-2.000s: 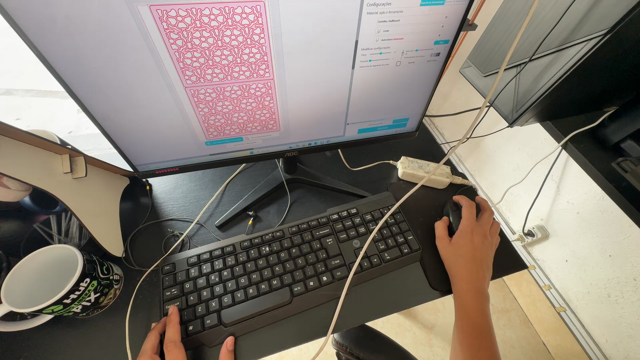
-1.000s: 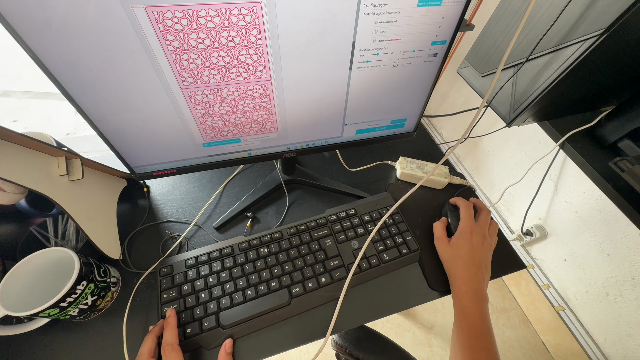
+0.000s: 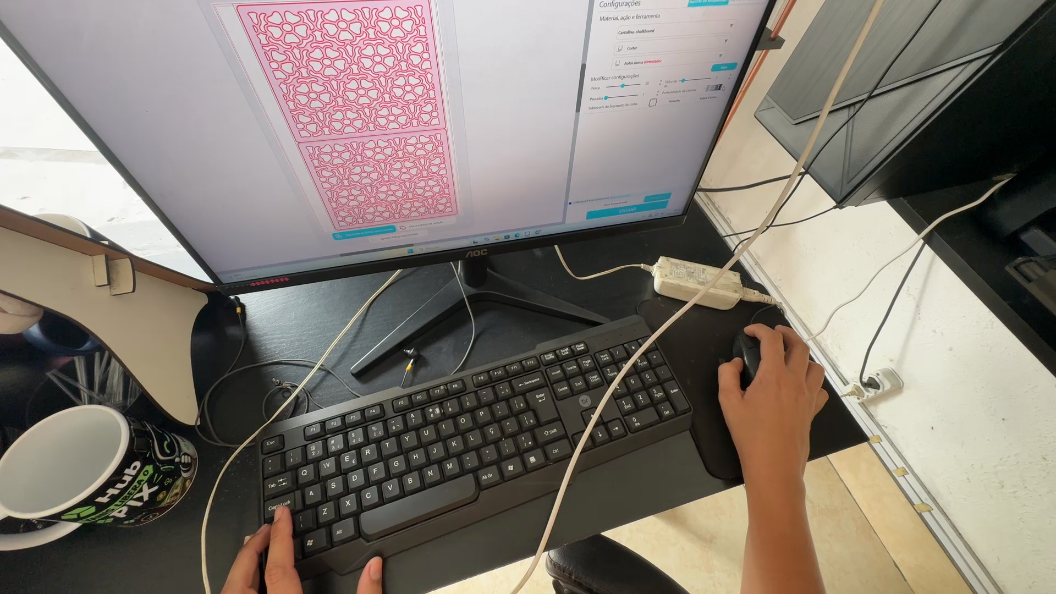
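My right hand (image 3: 771, 396) rests over a black computer mouse (image 3: 749, 355) on a black mouse pad (image 3: 709, 412), its fingers curled around the mouse. At the lower left, my left hand (image 3: 280, 557) lies on the corner of a black keyboard (image 3: 462, 445), fingertips near the left-side keys and thumb at the front edge. Above the keyboard stands a monitor (image 3: 511, 107) showing a pink cut-out flower pattern in two panels and a settings column on the right. A white cable (image 3: 610, 384) crosses over the keyboard.
A printed white mug (image 3: 107, 470) stands at the left, in front of a wooden panel (image 3: 148, 322). Behind the mouse lies a white power adapter (image 3: 697, 283). Thin cables tangle by the monitor stand (image 3: 474, 289). A wall plug (image 3: 883, 384) and dark equipment (image 3: 916, 82) are at the right.
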